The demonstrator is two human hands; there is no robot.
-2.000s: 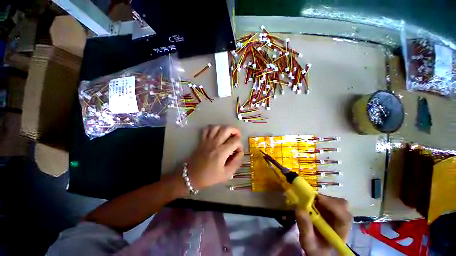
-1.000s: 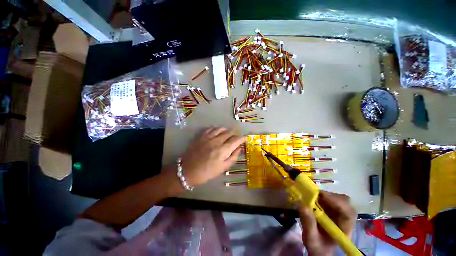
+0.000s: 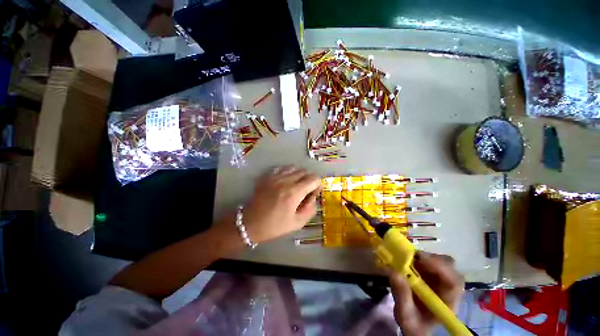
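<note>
A flat golden-yellow taped board panel lies on the mat, with short leads ending in white plugs sticking out on its right and left sides. My right hand is closed around the yellow soldering iron. The iron's dark thin tip is over the panel's upper left part; I cannot tell if it touches. My left hand, with a beaded bracelet, rests at the panel's left edge with fingers bent. It covers some left-side leads, and whether its fingertips grip a lead is hidden.
A loose lead pile lies above the panel beside a white strip. An open bag of leads is left, a scrap tin right. A small black block and yellow stack are further right. A black box stands top left.
My left fingers have shifted slightly at the panel's left edge and look more curled than a second ago. The iron tip has stayed over the panel's upper left. The view has shifted slightly.
</note>
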